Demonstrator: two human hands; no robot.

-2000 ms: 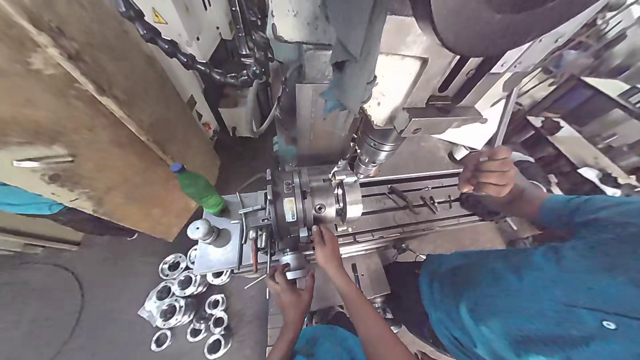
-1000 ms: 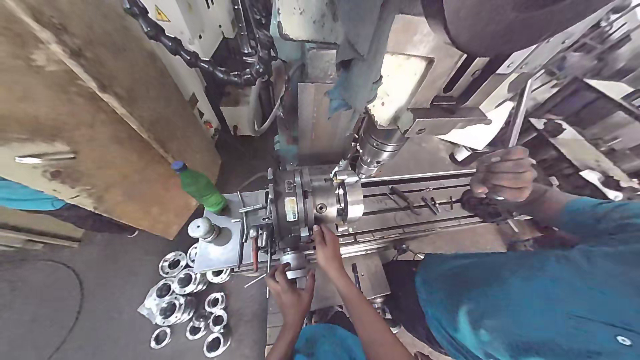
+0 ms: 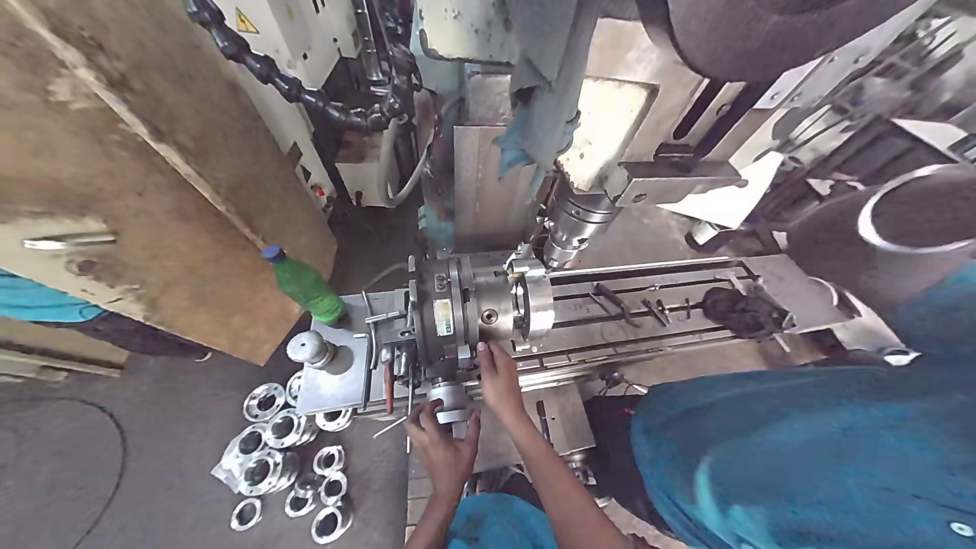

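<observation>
My left hand (image 3: 444,450) grips the metal handwheel (image 3: 448,399) below the rotary indexing head (image 3: 438,313), fingers and thumb around its rim. Beside it, my right hand (image 3: 499,381) rests with its fingertips at the lower edge of the indexing head; its grip is hard to make out. A chuck (image 3: 494,305) on the head bears a metal ring workpiece (image 3: 539,306). The milling machine's spindle and tool holder (image 3: 578,221) stand above and to the right of the ring.
A green bottle (image 3: 306,287) and a metal knob-topped piece (image 3: 311,349) stand on a plate (image 3: 335,389) at left. Machined metal rings (image 3: 263,471) lie on the floor. Tools (image 3: 614,301) lie on the slotted machine table (image 3: 640,309). A co-worker in a blue shirt (image 3: 801,450) stands at right.
The co-worker's raised hand and the long metal bar in it, seen at right before, are out of sight, and a large bright ring shape now shows there. My hands have hardly moved.
</observation>
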